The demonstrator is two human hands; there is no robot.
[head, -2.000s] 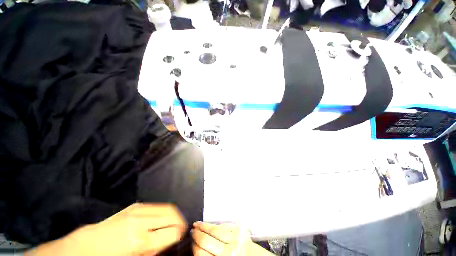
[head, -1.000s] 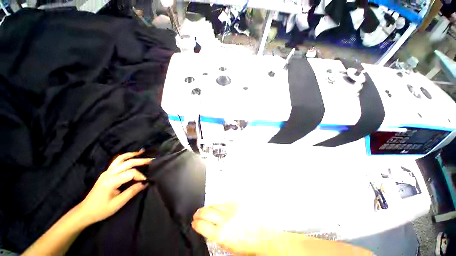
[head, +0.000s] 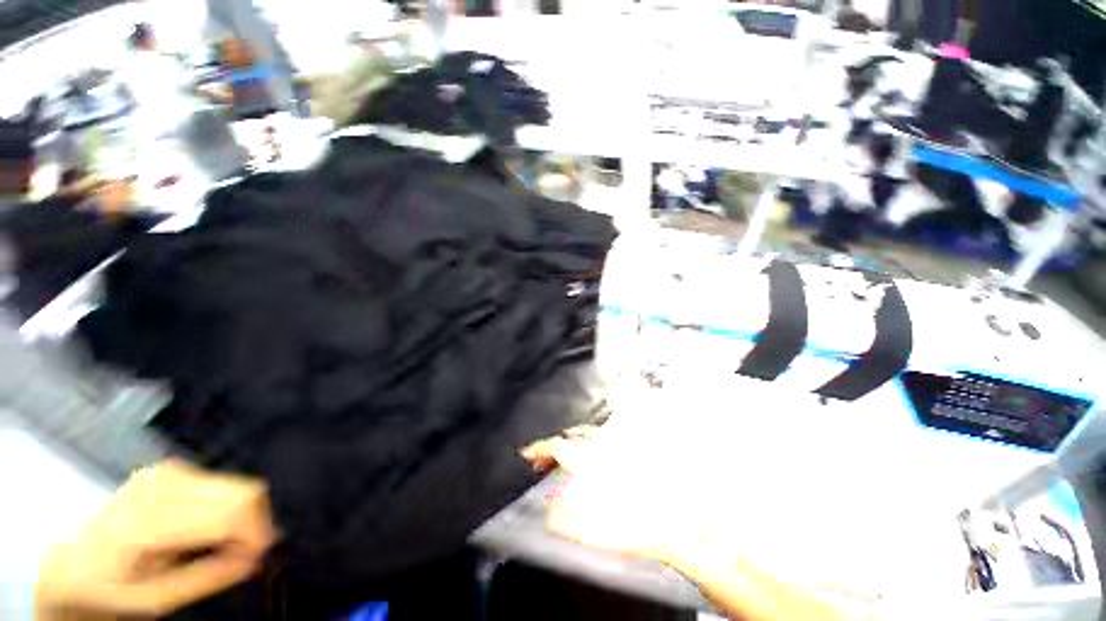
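Observation:
A large heap of black fabric (head: 352,291) lies left of the white sewing machine head (head: 703,285), its right edge near the needle area (head: 643,370). My left hand (head: 158,540) is blurred at the lower left, fingers curled at the heap's lower left edge; whether it holds cloth cannot be told. My right hand (head: 606,479) is overexposed and lies on the machine bed below the needle area, fingertips at the fabric's right edge; its grip is unclear.
Two black bands (head: 782,322) drape over the machine head. A control panel (head: 995,410) is at its right. Snips (head: 980,548) lie at the lower right of the bed. More black cloth (head: 467,97) and white and black pieces are in the blurred background.
The view has swung left, so the machine appears further right. My left hand has moved from the cloth near the needle to the heap's lower left edge. My right hand is nearer the needle area.

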